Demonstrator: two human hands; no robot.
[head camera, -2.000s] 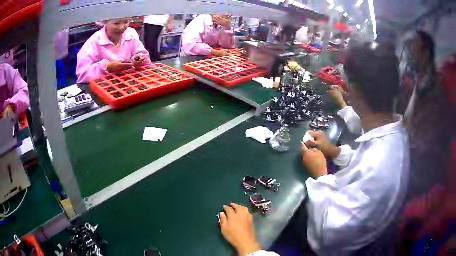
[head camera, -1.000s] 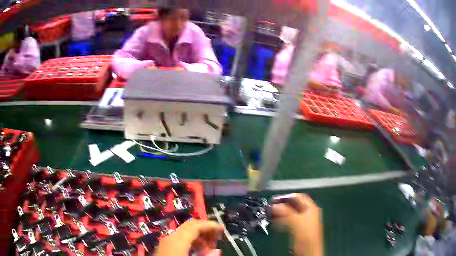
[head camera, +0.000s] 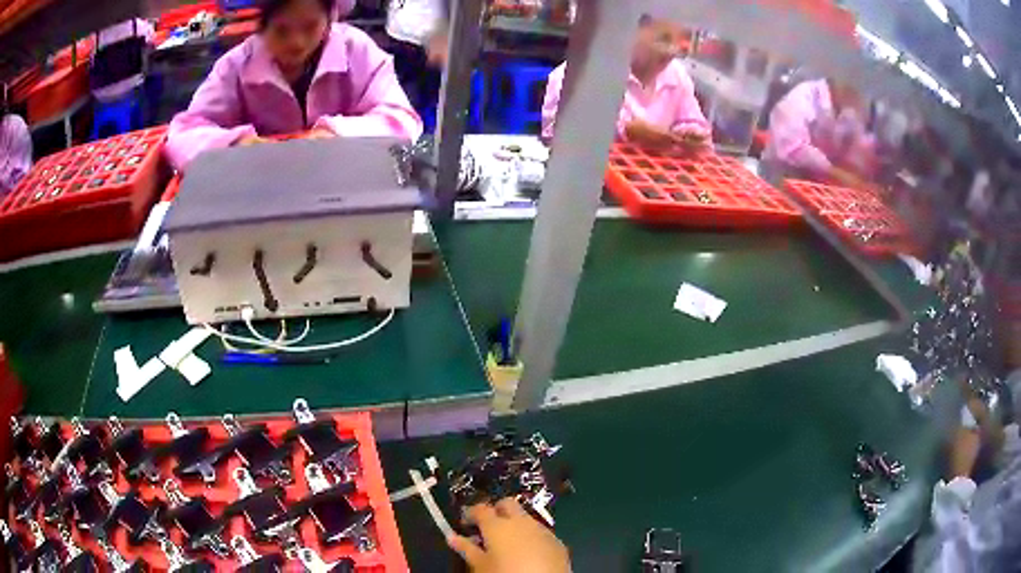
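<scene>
My right hand (head camera: 517, 544) is at the bottom edge, fingers on the near side of a tangled heap of spring clips (head camera: 498, 470); its fingertips are partly hidden, so I cannot tell whether it grips one. My left hand is out of the picture. Left of the heap, an orange-red compartment tray (head camera: 386, 526) holds rows of black clamped units (head camera: 260, 453) with silver clip handles. A small dark piece with a silver outline (head camera: 663, 546) lies on the green mat at the bottom edge, cut off.
A grey-white equipment box (head camera: 297, 263) with white cable stands beyond the tray, near white paper slips (head camera: 162, 364) and a blue pen (head camera: 263, 358). A metal post (head camera: 571, 213) rises mid-view. Loose units (head camera: 877, 481) and a neighbour's hand (head camera: 965, 442) are at right.
The view has swung left since the oldest frame, then slightly back right. My left hand has left the picture. My right hand, earlier raised with a dark piece, is now down at the clip heap.
</scene>
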